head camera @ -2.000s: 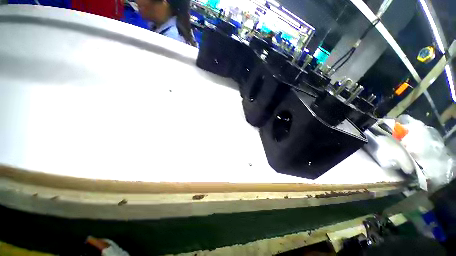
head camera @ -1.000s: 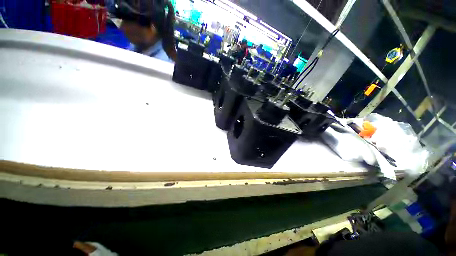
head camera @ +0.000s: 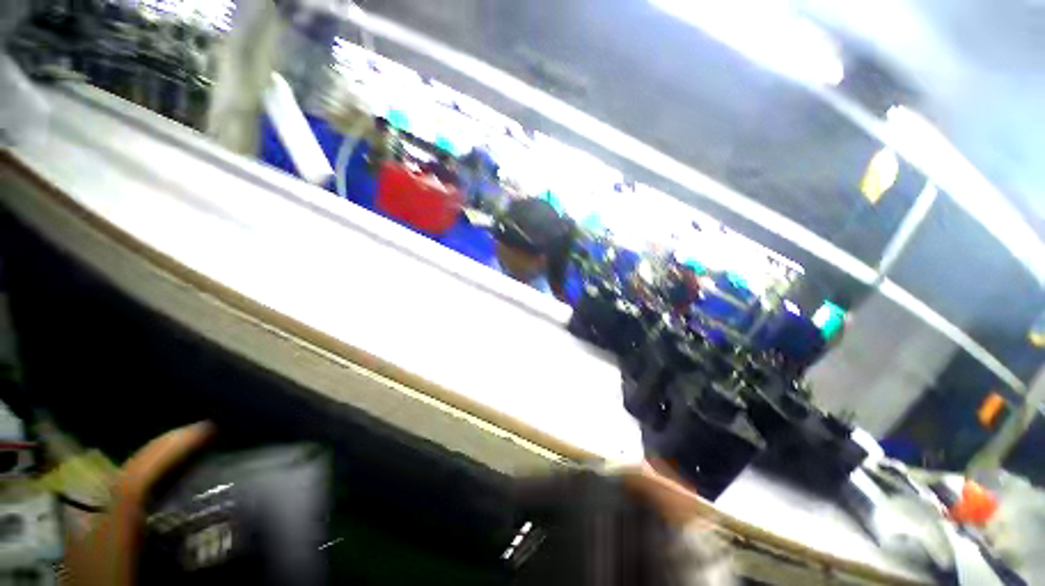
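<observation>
The picture is blurred. My left hand [head camera: 128, 504], bare, is at the bottom left, cut off by the lower edge. Its fingers curl around the left side of a black and grey unit [head camera: 235, 521] with bright marks on its face. My right hand [head camera: 670, 500] is a smeared skin-toned shape at the bottom, right of centre, beside a dark shape [head camera: 573, 527] with bright glints. Its fingers and grip cannot be made out. Whether the two dark shapes are one object cannot be told.
A raised white shelf [head camera: 309, 309] with a wooden edge crosses the view. Several black units [head camera: 699, 429] with upright pins stand on its right part, near clear plastic and an orange item [head camera: 974, 501]. Behind it are a person's head [head camera: 533, 240] and a red crate [head camera: 416, 197].
The view has swung and tilted, so the shelf now slopes down to the right. The black units sit lower and farther right. Both hands and the dark shapes have come into view at the bottom.
</observation>
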